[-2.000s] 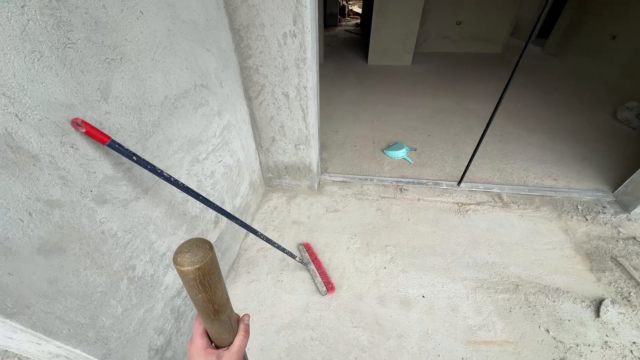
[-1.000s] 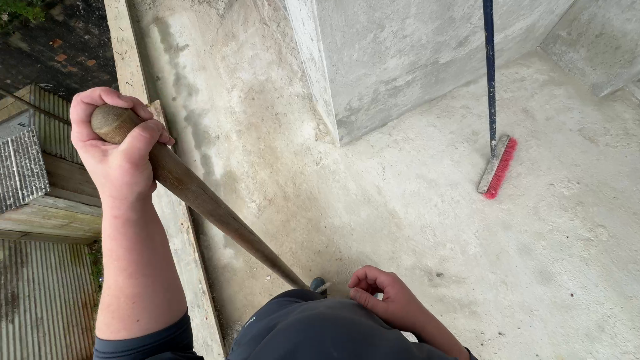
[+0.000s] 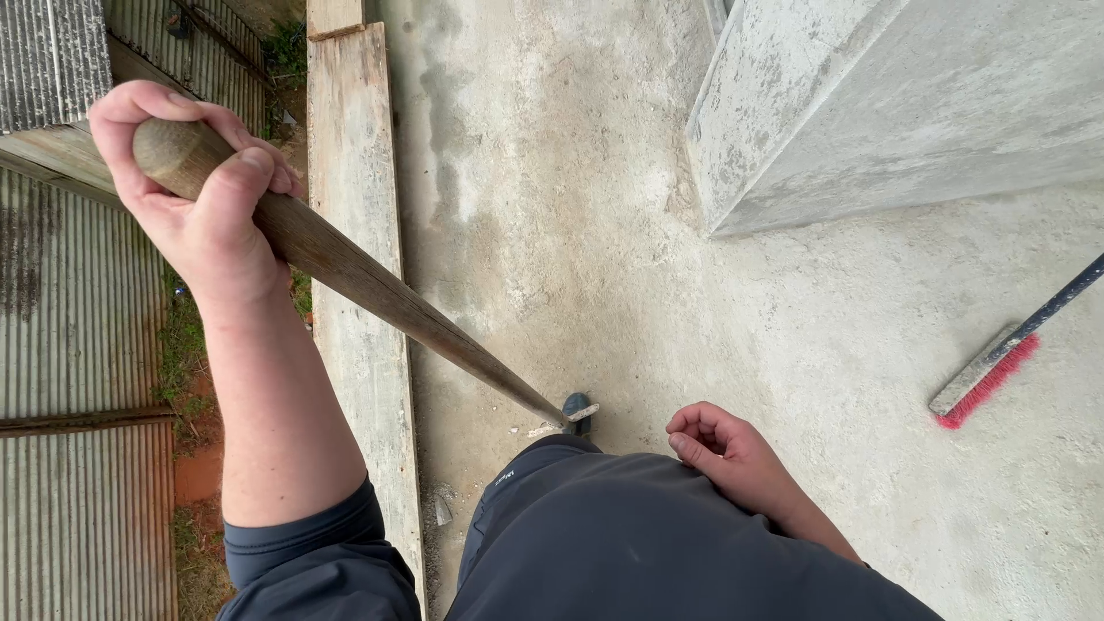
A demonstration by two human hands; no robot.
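Observation:
My left hand (image 3: 203, 185) is wrapped around the thick rounded top of a long wooden tool handle (image 3: 371, 289). The handle slants down to the right, its lower end by my dark shoe (image 3: 578, 404). A pale, crusted piece shows at that end; what kind of tool head it is, I cannot tell. My right hand (image 3: 729, 453) hovers beside my waist, empty, with loosely bent fingers and the thumb a little apart. Farther right, a push broom with red bristles (image 3: 987, 379) rests on the concrete floor, the upper part of its dark blue handle out of view.
A wooden board (image 3: 354, 216) lines the floor's left edge. Beyond it, lower down, are corrugated roofing sheets (image 3: 78, 319) and soil with plants. The corner of a rough plastered wall (image 3: 776, 129) juts in at upper right. Small debris (image 3: 442, 511) lies by the board.
Two seconds ago a hand gripped the handle below its top; now my left hand wraps the top itself. The view has swung down and left from the doorway and wall.

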